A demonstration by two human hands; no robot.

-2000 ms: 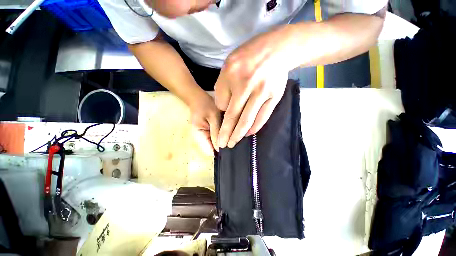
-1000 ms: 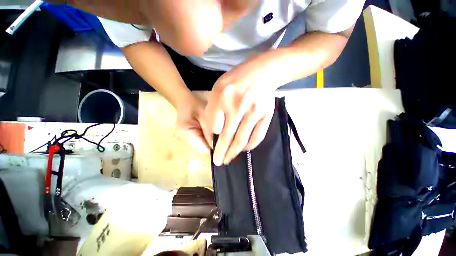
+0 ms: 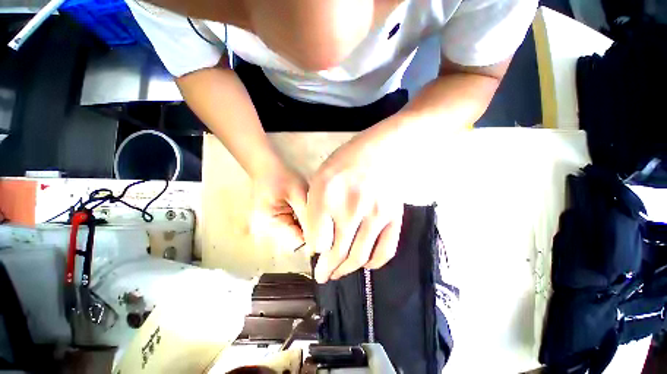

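Observation:
A black fabric strip (image 3: 402, 292) with a silvery zipper (image 3: 369, 307) runs down to the presser foot area (image 3: 336, 356) at bottom centre. My left hand (image 3: 355, 219) lies palm down over its upper left part, fingers bent, pressing and pinching the left edge. My right hand (image 3: 281, 201) is beside it on the left, fingers curled at the same edge, with a small dark sliver at the fingertips. My left hand hides the edge between them. A whitish pattern shows along the strip's right side.
The off-white sewing machine (image 3: 183, 307) fills the lower left, with a ridged brown block (image 3: 281, 307) beside the fabric. A red-handled tool (image 3: 75, 252) and black cord (image 3: 124, 199) lie left. Black bag pieces (image 3: 600, 270) are piled right on the pale tabletop (image 3: 505, 241).
Both hands and the fabric have moved down towards the presser foot. Less of the strip shows above it, and the whitish pattern has come into view on its right side.

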